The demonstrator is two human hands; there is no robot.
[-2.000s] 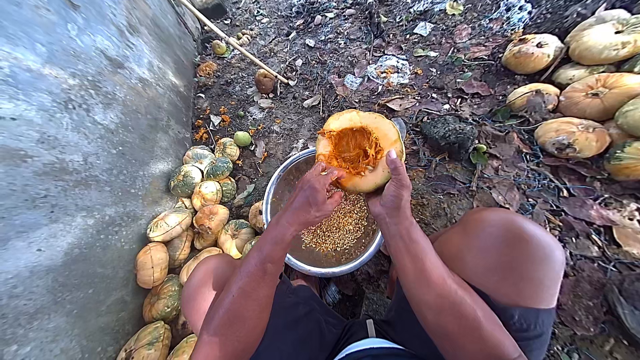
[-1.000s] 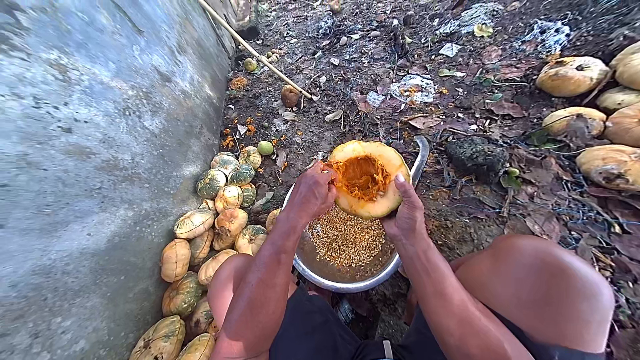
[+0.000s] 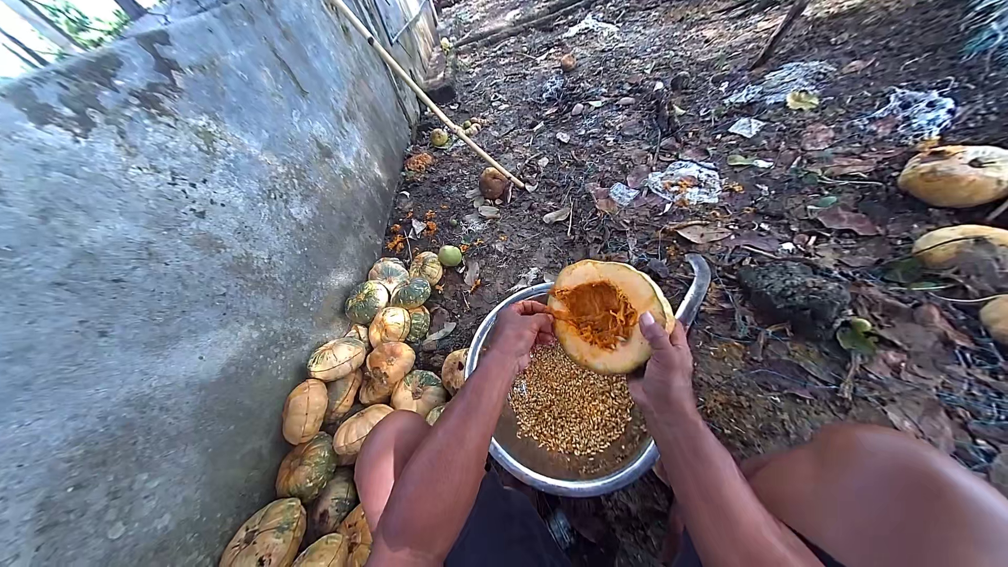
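Observation:
A pumpkin half (image 3: 602, 316), its cut face and orange stringy hollow turned up, is held in my right hand (image 3: 665, 362) by its lower right rim. My left hand (image 3: 524, 335) pinches orange pulp strands at the left edge of the hollow. Both hands are over a metal basin (image 3: 563, 484) that sits between my knees. Many pale pumpkin seeds (image 3: 571, 402) lie in the basin. Behind the basin's right rim, partly hidden by the pumpkin half, a curved metal piece (image 3: 697, 290) sticks up.
Whole small pumpkins (image 3: 390, 366) are heaped at left along a concrete wall (image 3: 181, 276). More pumpkins (image 3: 957, 175) lie at the far right. A long pole (image 3: 425, 98) leans from the wall to the ground. A dark rock (image 3: 795, 299) lies right of the basin, among leaves and plastic scraps (image 3: 685, 183).
My left hand has moved from inside the pumpkin's hollow out to its left edge. The right hand still holds the pumpkin half. The view has shifted, showing more of the wall.

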